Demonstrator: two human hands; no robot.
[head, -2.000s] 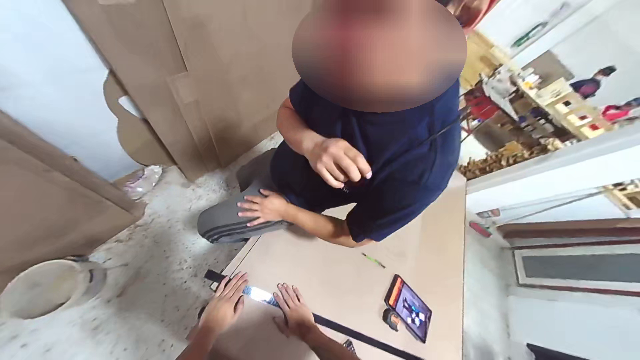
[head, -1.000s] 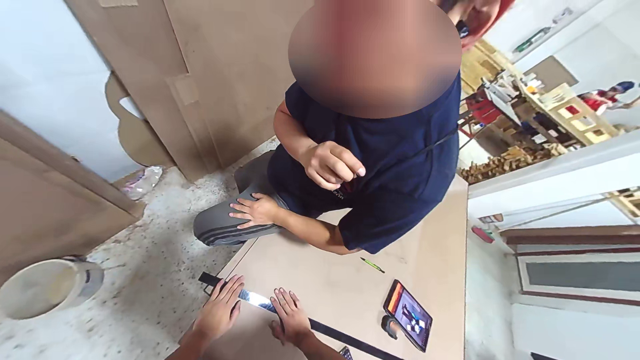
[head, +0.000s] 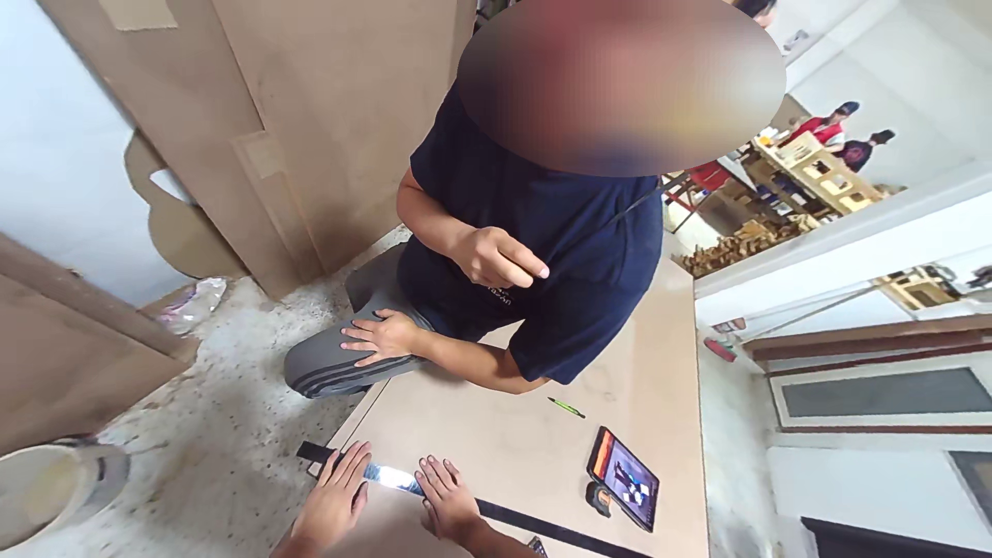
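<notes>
My left hand [head: 335, 500] lies palm down, fingers apart, on a long flat strip [head: 391, 478] at the near left corner of the board-topped table. My right hand [head: 448, 497] lies the same way farther along it. Between my hands the strip shines; a dark stretch [head: 550, 529] runs out to the right, and a dark end sticks out past the table edge. Neither hand grips it. Whether it is one piece under my hands, I cannot tell. A green pen [head: 566, 407], a tablet [head: 625, 478] and a tape measure [head: 598, 497] are farther right.
A person in a dark shirt [head: 535, 232] sits on the table [head: 659, 372] across from me, one hand on a knee. On the floor at left stands a bucket [head: 97, 480]; a plastic bag [head: 195, 304] lies by leaning boards [head: 325, 139]. More people are in the far room.
My hands stay on the strip in nearly the same places. The seated person's raised hand has shifted slightly. In the far room, people have moved.
</notes>
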